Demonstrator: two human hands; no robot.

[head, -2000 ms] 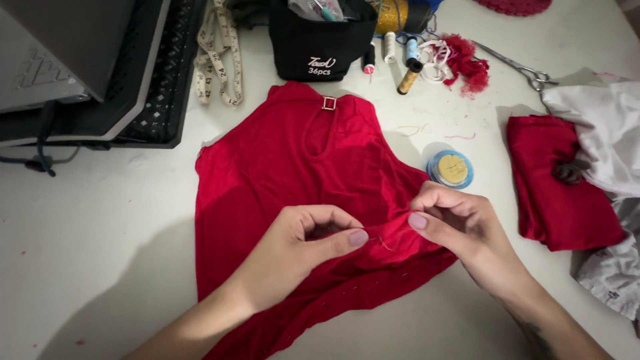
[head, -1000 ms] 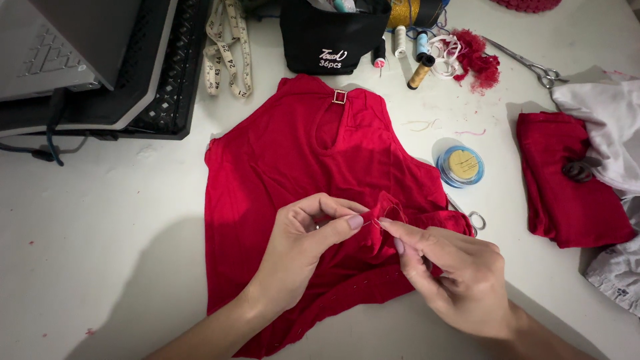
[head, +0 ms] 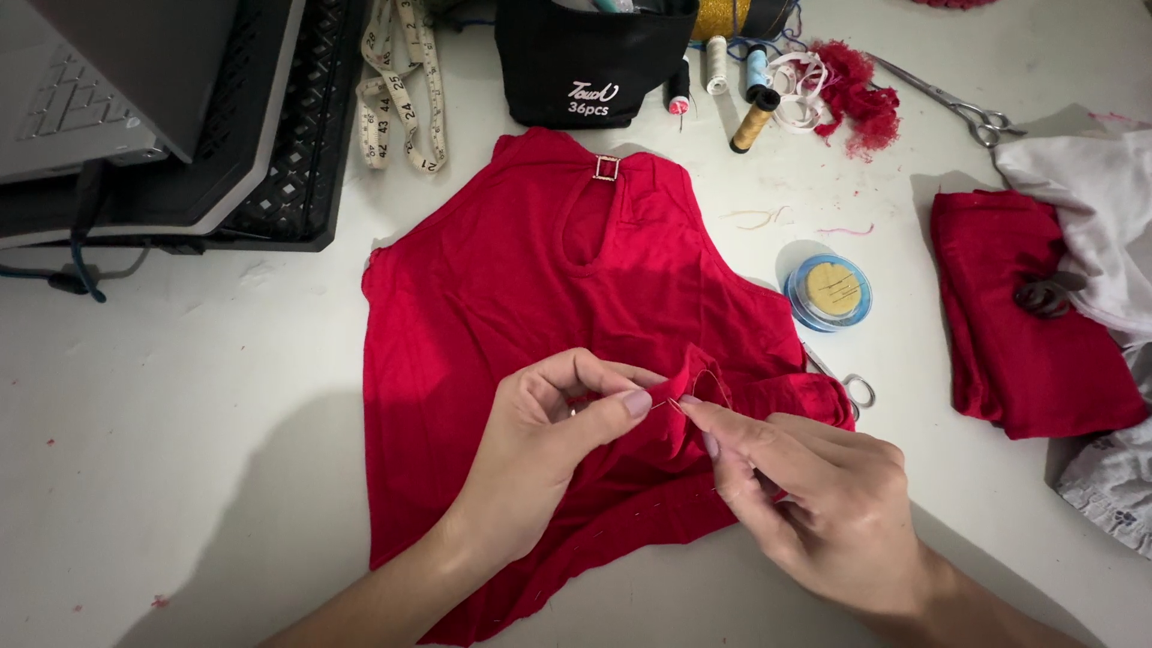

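Observation:
A red sleeveless garment lies on the white table, with a small square buckle above its teardrop opening. My left hand pinches a raised fold of its fabric between thumb and fingers. Close beside it, my right hand has its index finger and thumb at the same fold, near a thin needle. A loop of thread curves above the right fingertips. Whether those fingers grip the needle or only the cloth is hard to tell. Light stitches run along the garment's lower edge.
Right of the garment are a round blue needle case and small scissors, partly covered. Behind stand a black pouch, thread spools, a tape measure and larger scissors. A laptop is left, folded red cloth right.
Two seconds ago my hands held the fabric farther apart, with the right hand higher; now the right hand is lower, its fingertips near the left's. The small scissors have come into sight.

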